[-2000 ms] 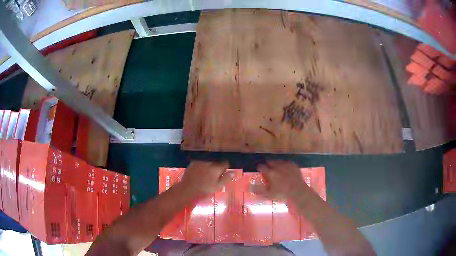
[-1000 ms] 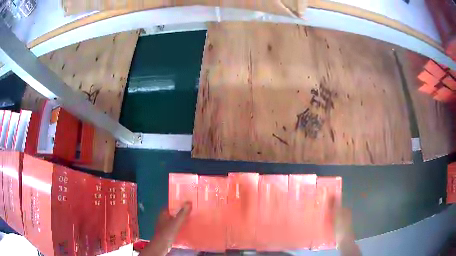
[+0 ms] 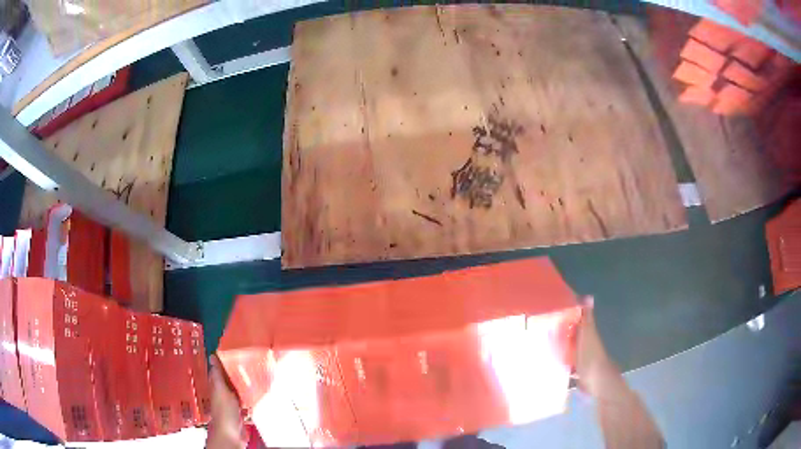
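A row of orange-red boxes point(image 3: 395, 359) is pressed together as one long block. It is tilted, with its top and glossy front faces showing, and looks raised off the green surface. My left hand point(image 3: 225, 405) presses on its left end, cut off by the bottom edge of the picture. My right hand point(image 3: 602, 381) presses on its right end, thumb side up near the corner. The fingers under the block are hidden.
More orange-red boxes point(image 3: 105, 364) stand in a row at the left, with open boxes point(image 3: 83, 254) behind. A marked plywood board point(image 3: 474, 140) lies on the green surface point(image 3: 220, 193). A white metal frame point(image 3: 97, 197) crosses the left. Orange boxes point(image 3: 725, 70) are piled at the upper right.
My hands moved from the boxes' tops to the two ends of the row. The row is now tilted, looks lifted and shows its front faces. The camera view has shifted.
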